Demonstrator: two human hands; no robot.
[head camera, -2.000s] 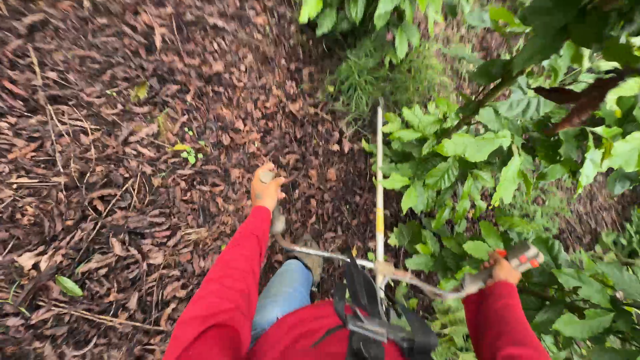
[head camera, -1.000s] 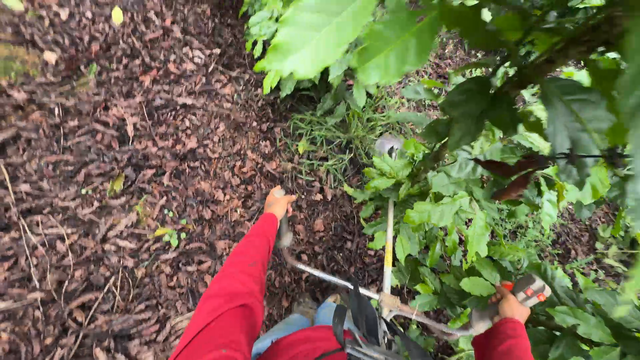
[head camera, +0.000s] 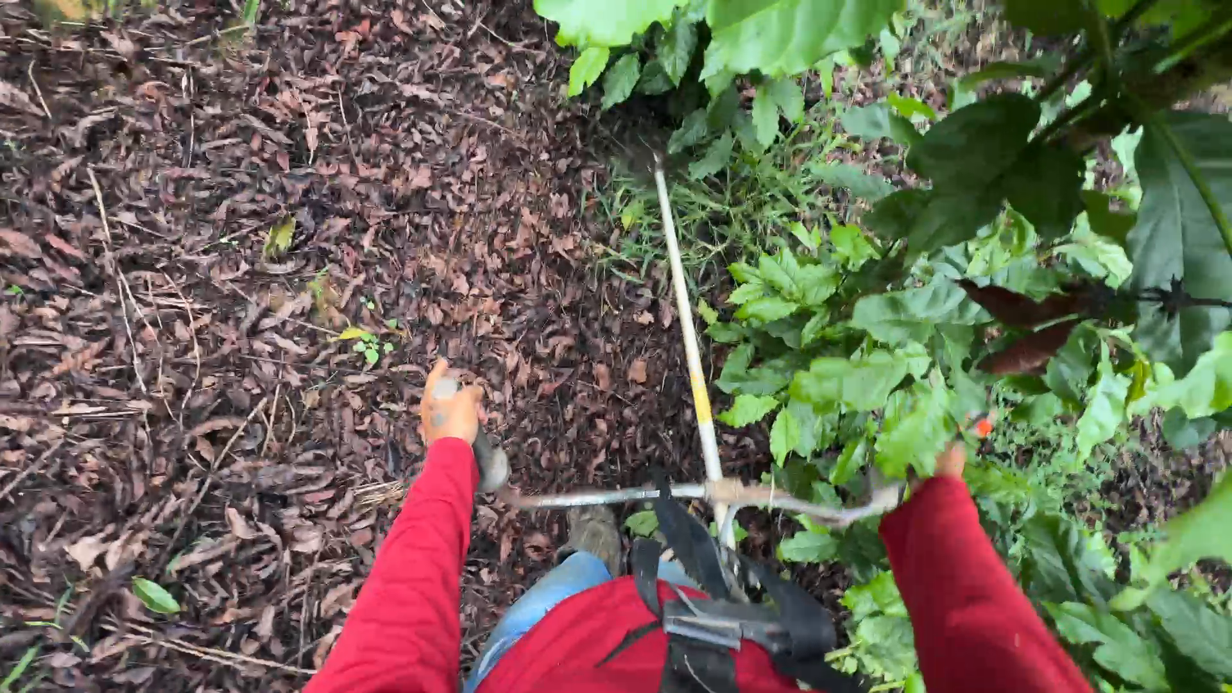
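Note:
My left hand is wrapped around the grey left grip of a brush cutter's handlebar. On the right, my right hand is at the other end of the handlebar, largely covered by leaves, with a small orange-red control beside it. The pale shaft, marked with a yellow band, runs forward from the bar. Its far end, where the cutting head is blurred, lies at the edge of the grass, under overhanging leaves. Black harness straps cross my red-clad front.
Brown leaf litter covers the ground on the left and ahead. Leafy green bushes crowd the right side around the bar and my right arm. Large leaves hang close at the upper right. A boot shows below the bar.
The brush cutter's far end has swung left, from among the bush leaves to the grass edge. Leaves now cover most of my right hand, which was plainly visible on its grip before.

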